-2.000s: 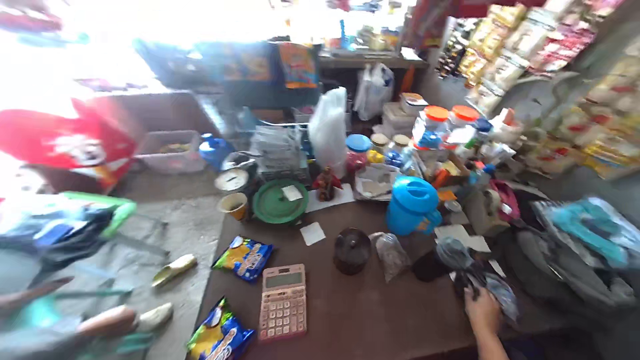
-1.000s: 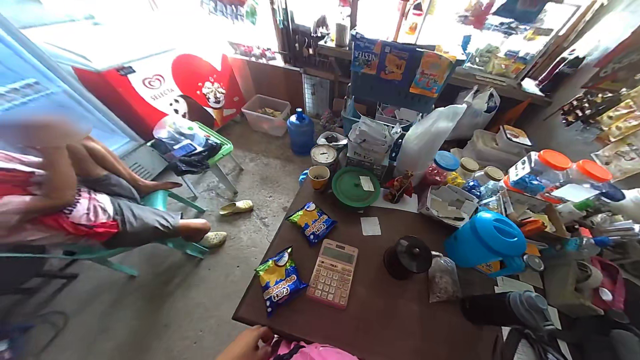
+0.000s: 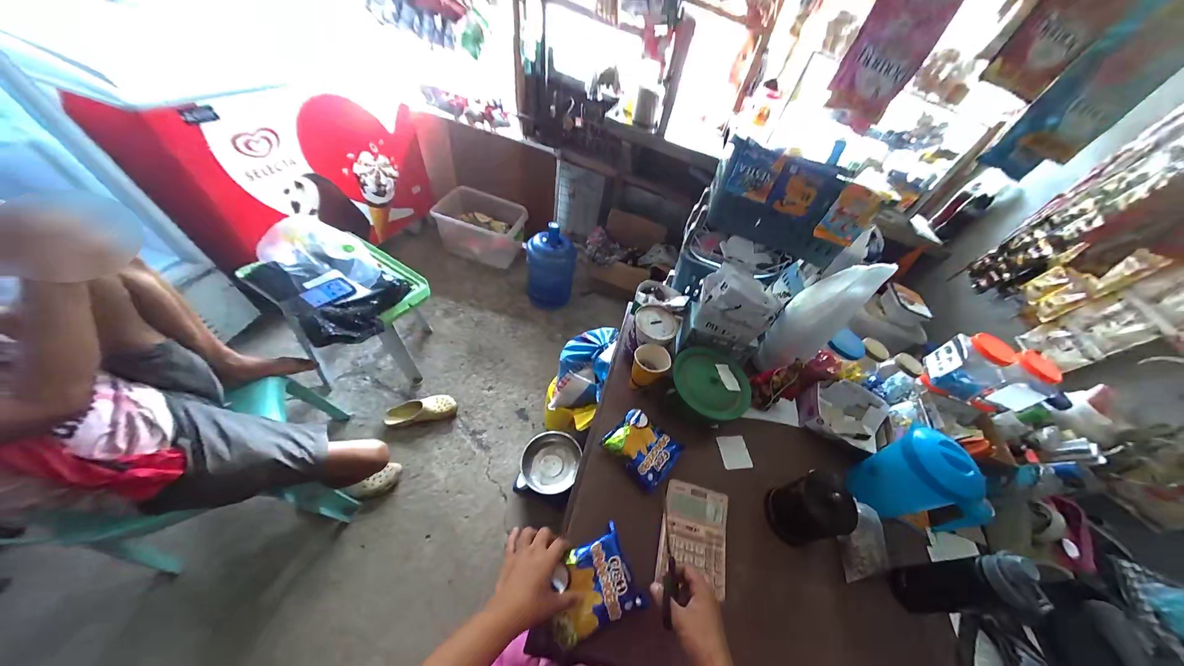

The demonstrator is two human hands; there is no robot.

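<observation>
At the near left edge of the brown table (image 3: 786,610), my left hand (image 3: 534,575) grips a blue and yellow snack packet (image 3: 597,592). My right hand (image 3: 689,606) holds dark-handled scissors (image 3: 670,578), whose blades point away over the pink calculator (image 3: 698,536). A second snack packet (image 3: 642,450) lies beyond the first, left of the calculator. A small white paper (image 3: 734,452) lies beyond the calculator, near a green round lid (image 3: 710,384).
A dark lidded pot (image 3: 810,507), a blue pitcher (image 3: 920,476) and a black tumbler (image 3: 967,585) stand on the right. A patterned cup (image 3: 650,364) stands at the table's far left. A person (image 3: 231,416) sits at left. A metal bowl (image 3: 551,462) is beside the table.
The view has swung left since the oldest frame. My right hand, near the tumbler then, is now by the calculator with scissors. My left hand has come onto the nearer packet.
</observation>
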